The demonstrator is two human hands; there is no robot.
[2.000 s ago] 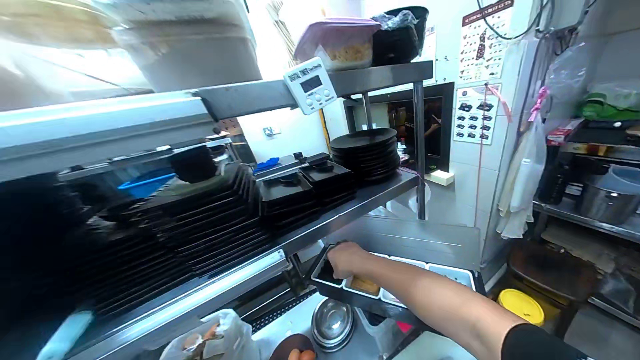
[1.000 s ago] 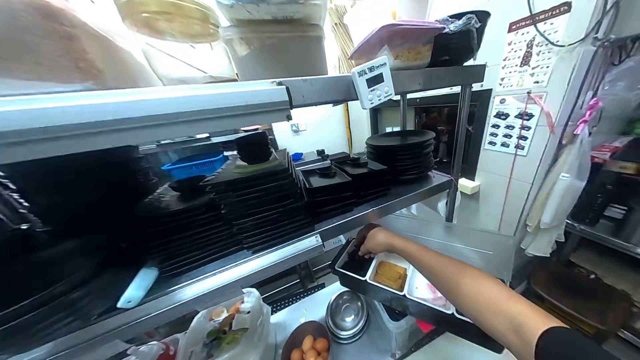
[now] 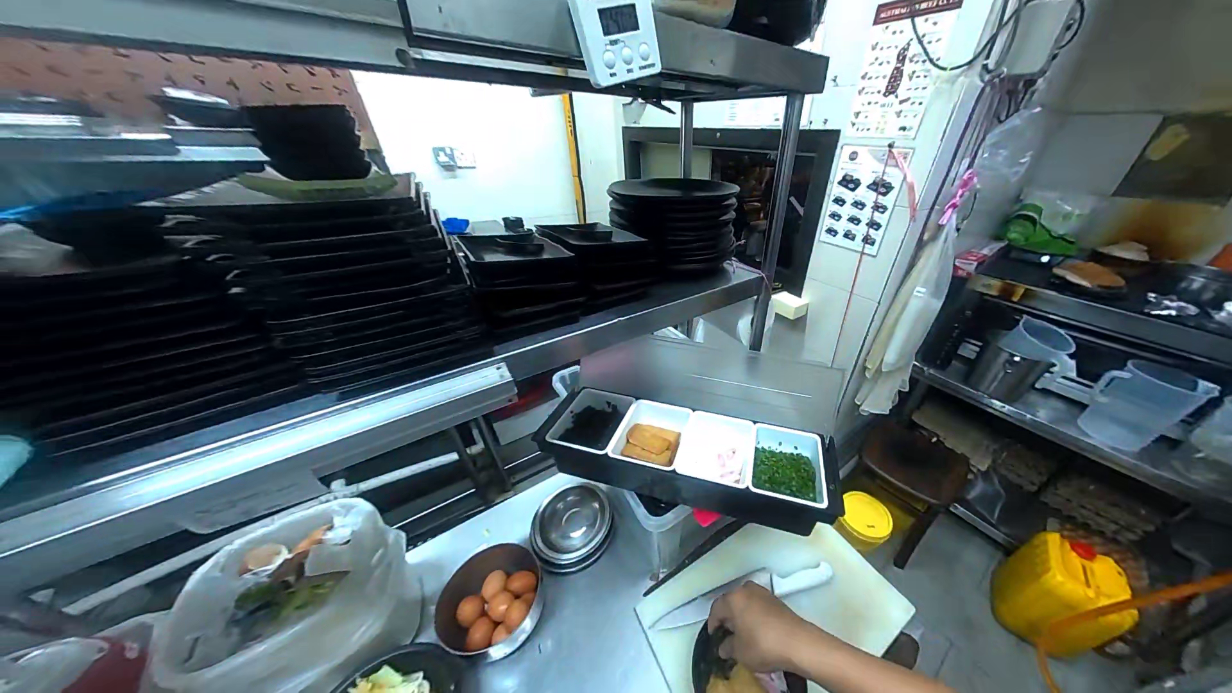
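Note:
My right hand (image 3: 756,628) is over a dark bowl (image 3: 709,662) at the bottom of the view, its fingertips at dark food by the bowl's left rim; whether they grip any of it is hard to tell. Pale yellow food lies in the bowl. Behind the hand, a white-handled knife (image 3: 707,603) rests on a white cutting board (image 3: 861,587). Beyond the board stands a black condiment box (image 3: 693,498) with white tubs of dark shreds (image 3: 591,424), fried tofu-like pieces (image 3: 652,444), pink-white slices (image 3: 729,465) and chopped green herbs (image 3: 784,472). My left hand is out of view.
Left of the board are a metal bowl of brown eggs (image 3: 498,608), stacked metal bowls (image 3: 572,526) and a plastic bag of scraps (image 3: 289,597). A steel shelf (image 3: 616,322) with stacked black plates spans above the counter. A yellow jerrycan (image 3: 1062,595) stands on the floor at right.
My right hand has moved from the dark shreds at the left end of the condiment box down to the bowl by the cutting board. The view has tilted downward.

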